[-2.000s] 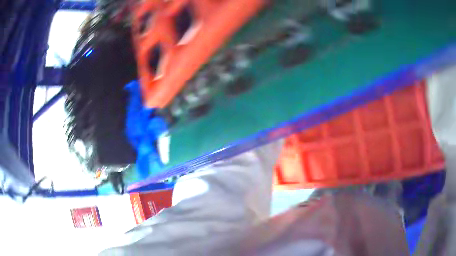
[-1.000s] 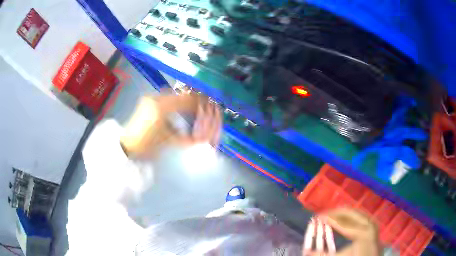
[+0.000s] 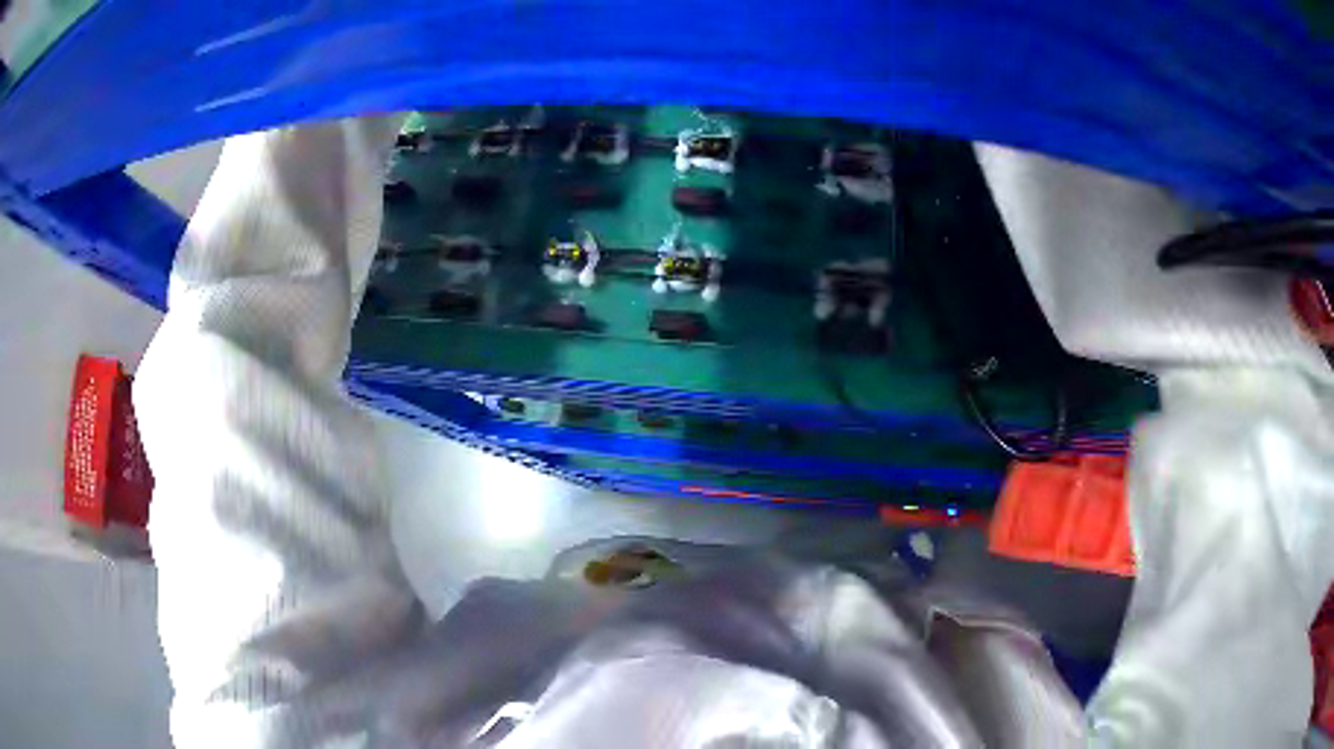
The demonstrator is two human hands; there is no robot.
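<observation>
Both my arms in white striped sleeves reach up and forward into the blue rack, under its upper blue beam [image 3: 658, 59]. The beam hides both my hands. On the green mat [image 3: 775, 329] between my sleeves stand rows of small silver-white fixtures [image 3: 688, 266], each with a dark block [image 3: 680, 325] in front of it. A few fixtures show yellowish lit parts. What my hands touch cannot be seen.
An orange-red tray [image 3: 1065, 512] lies below the shelf edge beside my right sleeve. A black cable [image 3: 1010, 424] loops at the shelf's right. Black cables [image 3: 1258, 242] cross near my right arm. A red box [image 3: 106, 446] is at the far left. A lower tier shows.
The view has swung to face the rack squarely. My hands, blurred in front of the shelf before, have gone up out of sight behind the upper beam.
</observation>
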